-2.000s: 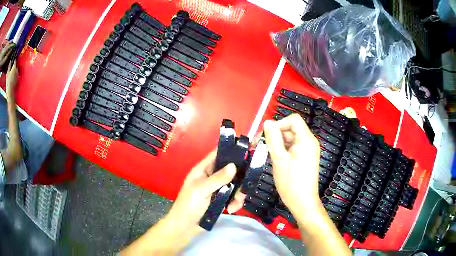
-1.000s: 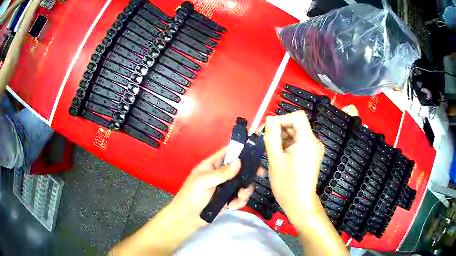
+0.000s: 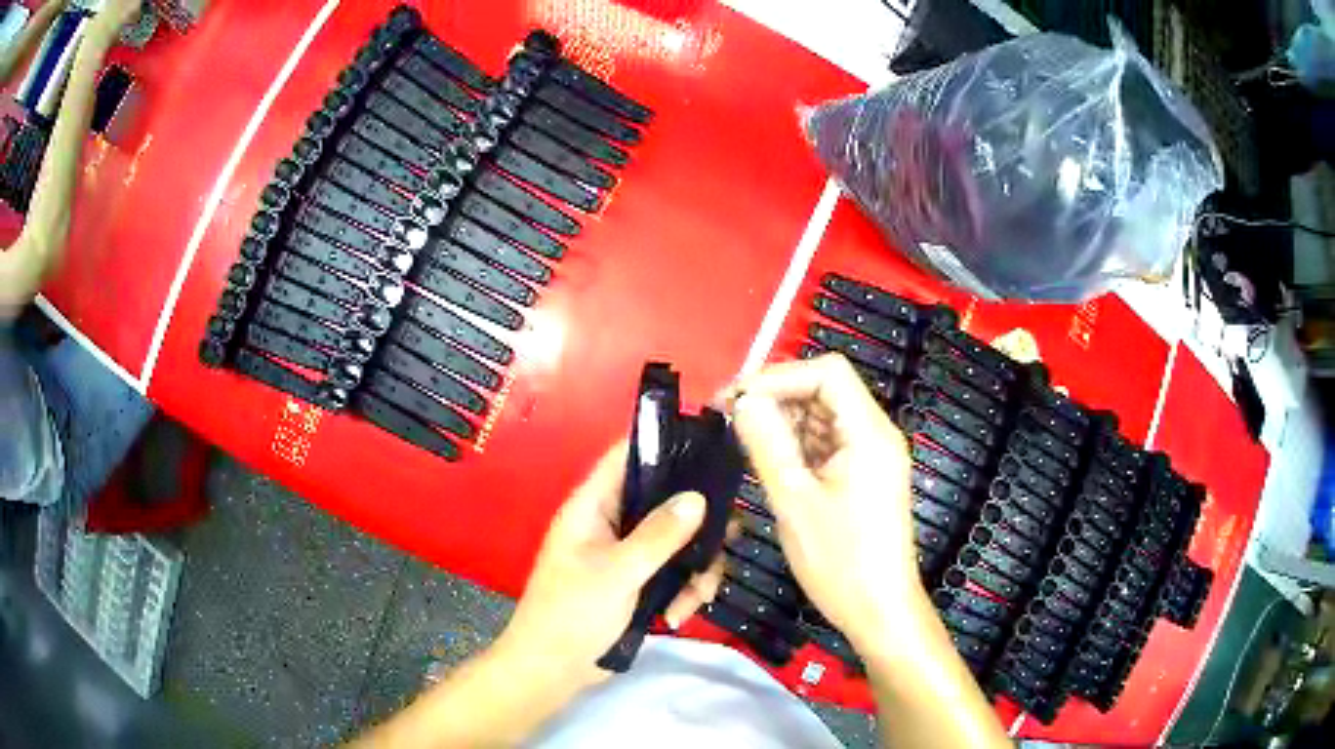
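My left hand (image 3: 608,549) is closed around several black handle housings (image 3: 677,476), held upright and overlapping above the front of the red bench. My right hand (image 3: 827,476) is beside their upper ends, thumb and forefinger pinched together near the top of the housings. Whether something small is between those fingertips cannot be told. Housing rows (image 3: 1010,498) lie in overlapping columns to the right, partly hidden behind my right hand. Two more columns of housings (image 3: 425,220) lie at the left on the red surface.
A bulging clear-grey plastic bag (image 3: 1025,168) stands at the back right. Another person's arm (image 3: 56,190) reaches in at the left edge. A pale tray (image 3: 110,593) and a red object (image 3: 151,476) are below the bench at the left.
The held housings have shifted and turned in my left hand. My right hand has moved slightly left and down, still beside them. The other person's arm has moved further in at the left.
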